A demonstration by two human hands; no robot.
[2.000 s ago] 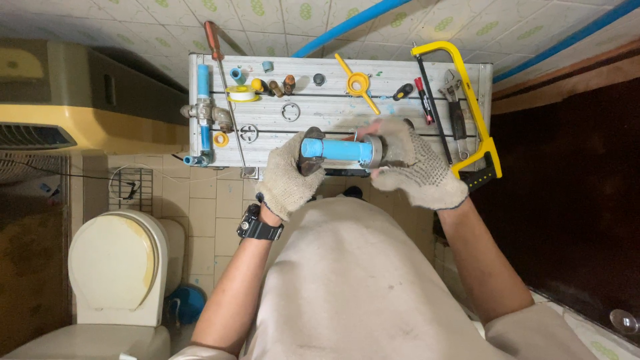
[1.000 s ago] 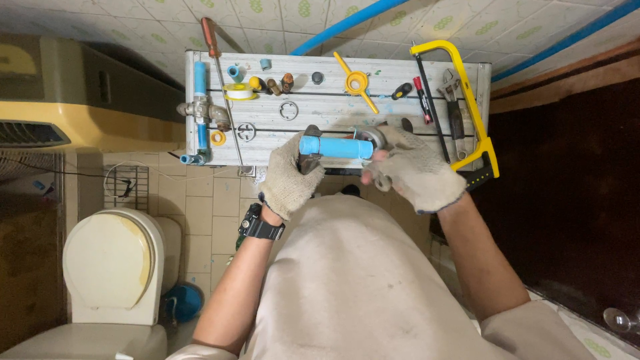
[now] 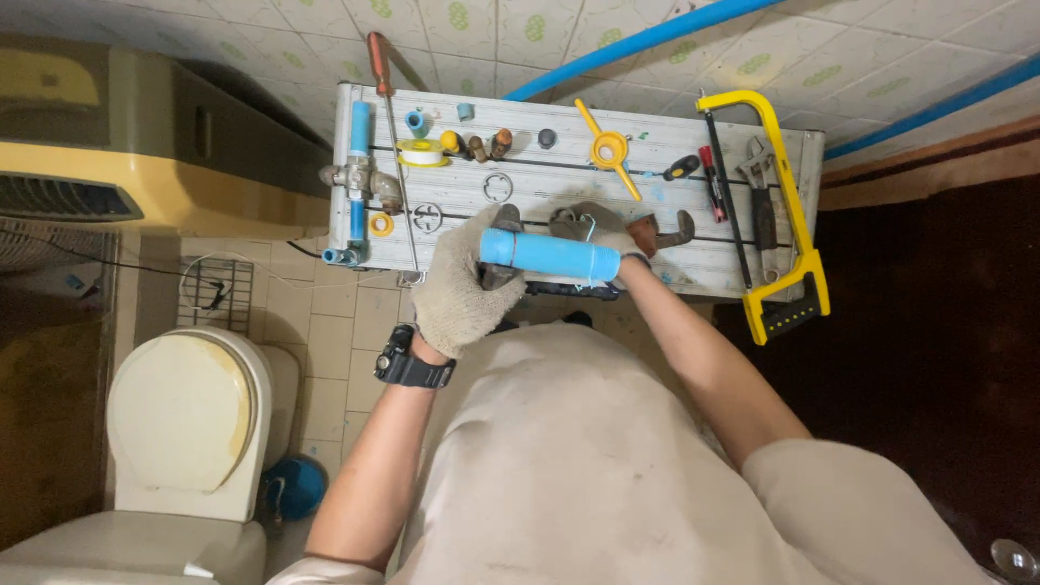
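Note:
My left hand [image 3: 467, 280], in a knitted glove, grips a dark metal clamp or pipe tool [image 3: 502, 248] around the left end of a blue PVC pipe [image 3: 552, 256]. Threads show on the pipe's right end, with thin blue shavings hanging there. Behind that end is my gloved right hand [image 3: 597, 227], partly hidden; a dark metal tool part [image 3: 565, 219] shows by its fingers, and I cannot tell whether it is held. Just right of this hand, a rusty brown and dark metal tool [image 3: 658, 234] lies on the slatted metal bench [image 3: 528, 191].
A long screwdriver [image 3: 390, 106], fittings with blue pipe [image 3: 357, 179], thread tape [image 3: 422, 153] and a yellow die handle [image 3: 609, 150] are on the bench. To the right lie an adjustable wrench [image 3: 762, 203] and a yellow hacksaw [image 3: 792, 187]. A toilet [image 3: 183, 414] stands at left.
My right hand has moved from the pipe's right end to behind it, at the bench. The threaded end and its shavings now show. My left hand still grips the other end.

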